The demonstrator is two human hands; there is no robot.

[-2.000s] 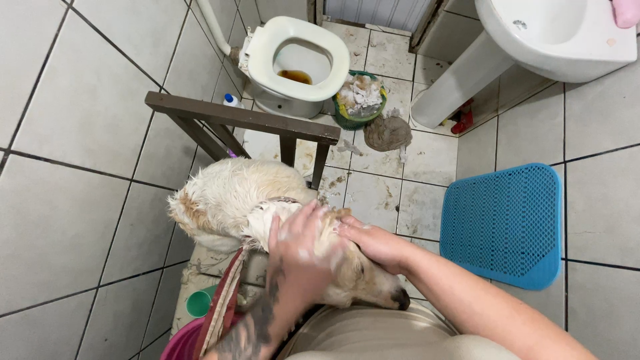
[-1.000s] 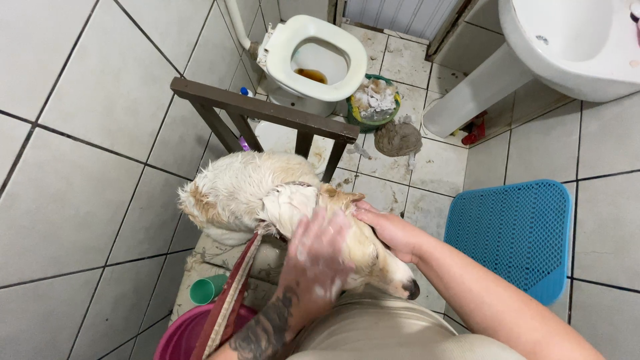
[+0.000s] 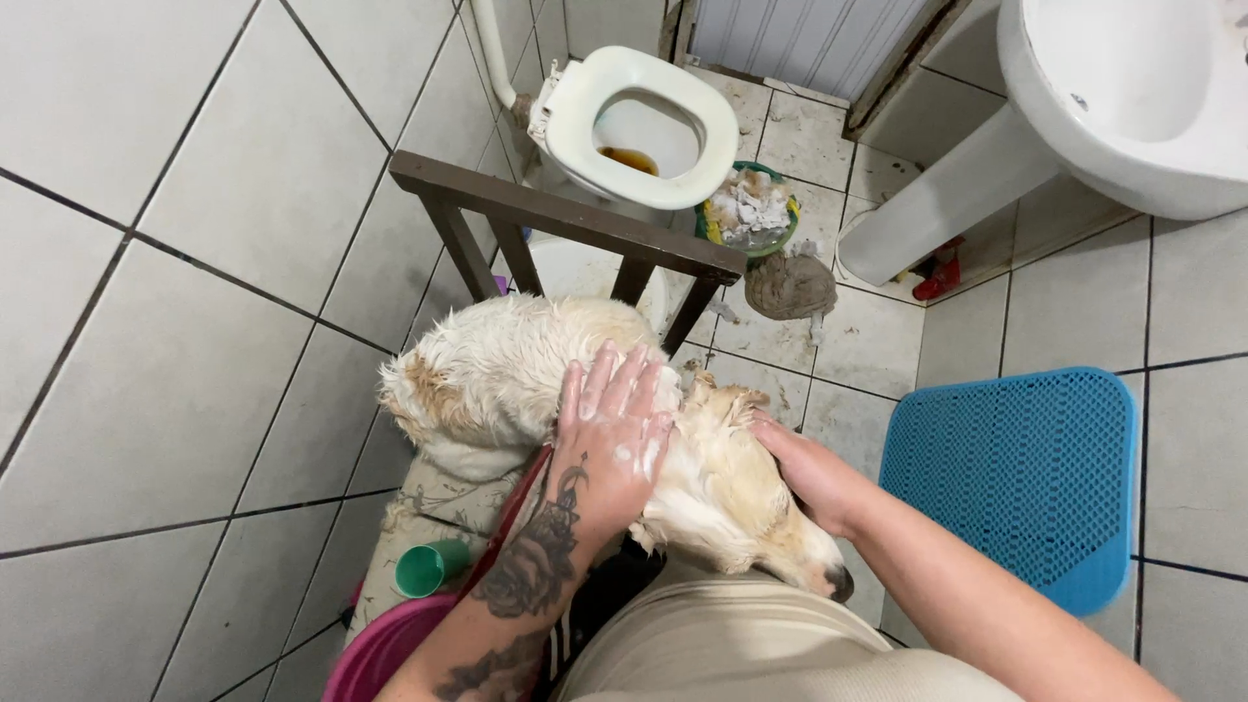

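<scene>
A wet white and tan dog (image 3: 497, 366) is on what looks like a chair with a dark wooden backrest (image 3: 570, 219), its head against my clothed front. My left hand (image 3: 614, 429), spotted with white lather, lies flat on the dog's upper back behind the neck, fingers slightly apart. At the far side of the dog's head rests my right hand (image 3: 814, 473), its fingertips partly hidden by the fur near the ear. Under my left forearm runs a red strap (image 3: 522, 502). A green cup (image 3: 424, 568) and a magenta tub (image 3: 390, 643) are left of that arm.
Beyond the backrest stand a toilet (image 3: 717, 127) and a waste bin full of paper (image 3: 751, 210), with a grey-brown cloth (image 3: 792, 286) on the dirty tiles. A pedestal sink (image 3: 1033, 117) is at upper right. A blue perforated plastic panel (image 3: 1014, 478) leans at the right wall.
My left hand has moved from the dog's neck and head area back onto its upper back. My right hand stays beside the dog's head.
</scene>
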